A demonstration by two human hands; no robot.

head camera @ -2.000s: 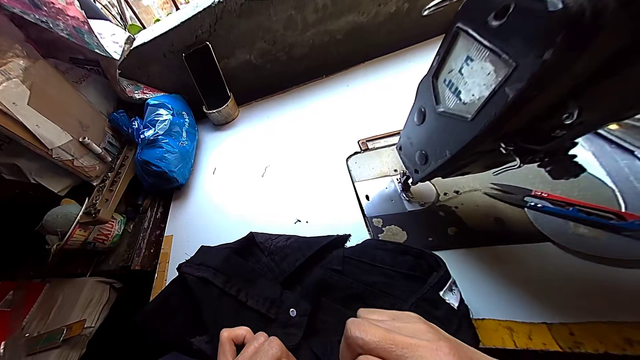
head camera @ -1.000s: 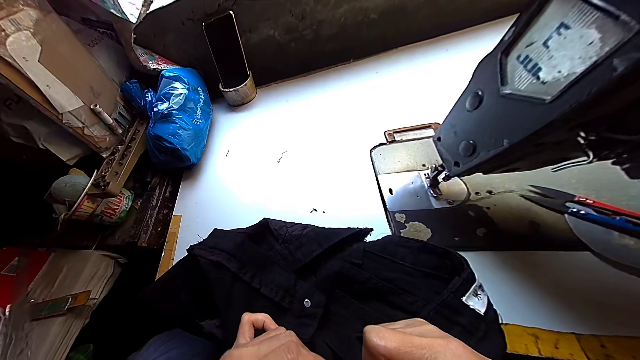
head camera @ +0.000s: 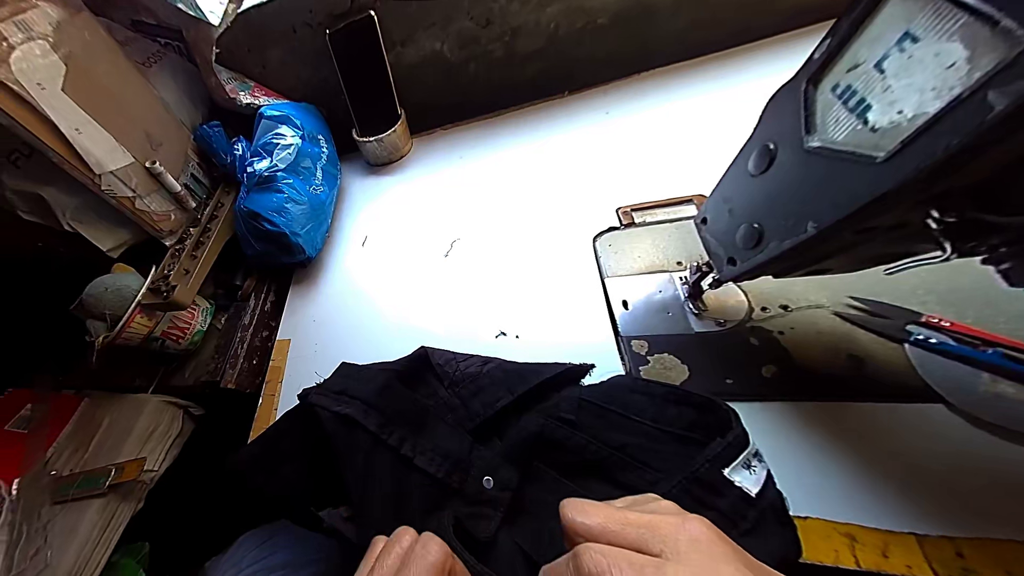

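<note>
A black cloth garment [head camera: 512, 432] with a small metal snap and a white label lies bunched over the table's near edge. At the bottom of the view my left hand [head camera: 412, 554] has its fingers curled on the cloth, and my right hand [head camera: 648, 540] is bent over it farther right; both seem to pinch the fabric, though their fingertips are hidden. Beyond the garment, to the right, stands the black head of a sewing machine [head camera: 768, 184] above its worn metal bed [head camera: 664, 308]. Thread snips [head camera: 936, 328] with red and blue handles rest on the bed.
On the white tabletop [head camera: 448, 296] are a few thread scraps. A phone [head camera: 364, 76] leans in a round holder [head camera: 384, 144] at the back, beside a blue plastic bag [head camera: 288, 188]. To the left are a bobbin rack [head camera: 192, 248], a labelled tub [head camera: 176, 324] and stacked papers [head camera: 104, 456].
The view has shifted somewhat, moving the scene within the frame. Both hands stay at the garment near the bottom edge, and the garment keeps much the same shape.
</note>
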